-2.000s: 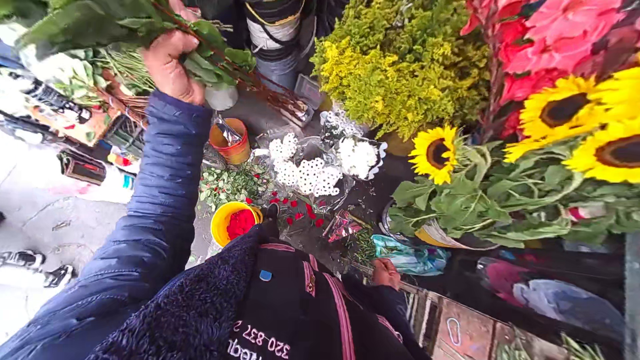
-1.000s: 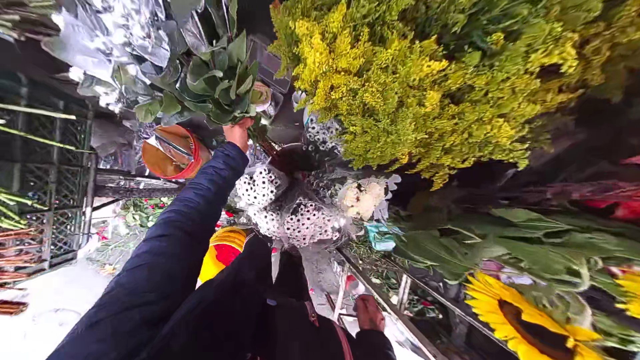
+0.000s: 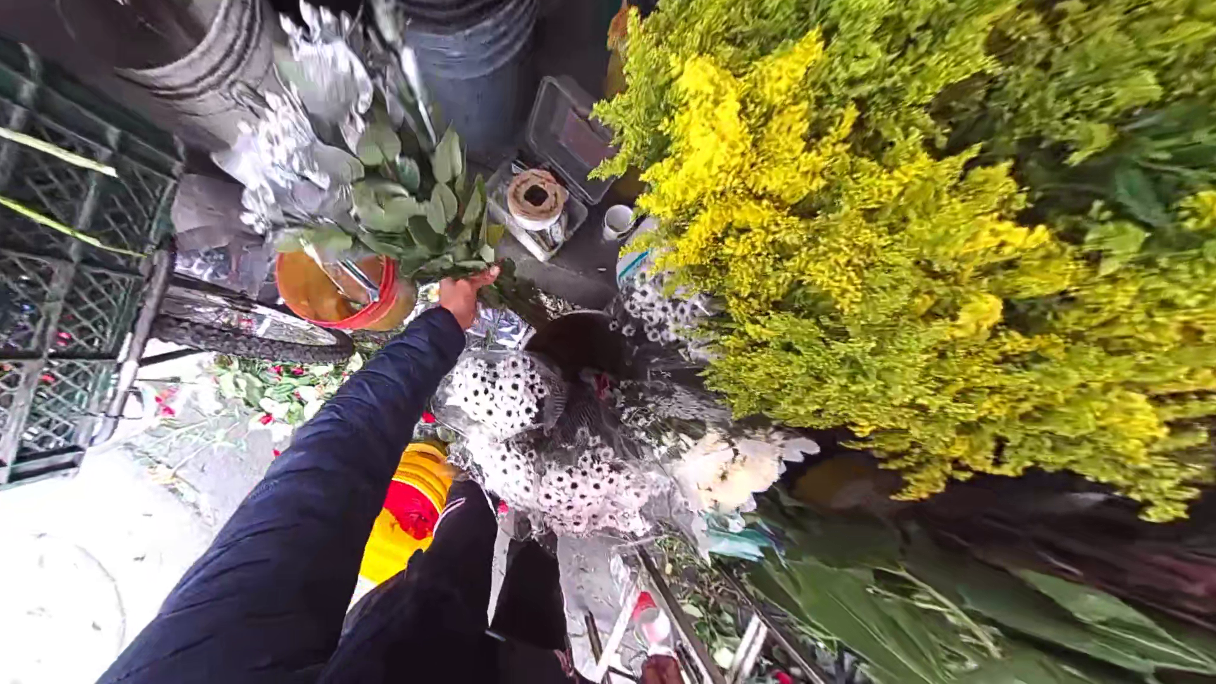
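Observation:
My left hand point(image 3: 463, 296) is closed around the stems of a leafy bunch point(image 3: 418, 204), whose broad green leaves spread up and to the left. Pale, silvery foliage point(image 3: 285, 152) lies just beyond the leaves. Below and to the right of this hand are wrapped bunches of small white flowers with dark centres point(image 3: 503, 394), beside a dark round opening. Cream-white flowers point(image 3: 731, 465) sit to their right. Only a small part of my right hand point(image 3: 661, 669) shows at the bottom edge, near metal bars; its fingers are cut off by the frame.
An orange-red bucket point(image 3: 389, 294) stands left of my left hand, by a bicycle wheel point(image 3: 256, 328). A roll of tape point(image 3: 537, 198) lies in a clear plastic box. Yellow-green flowers point(image 3: 855, 256) fill the right. A plastic crate point(image 3: 71, 275) is at left, a yellow bucket point(image 3: 389, 546) below.
The view has shifted a lot; the sunflowers seen earlier are out of frame. My left hand still holds the leafy stems. My right hand, visible earlier, is now mostly below the bottom edge.

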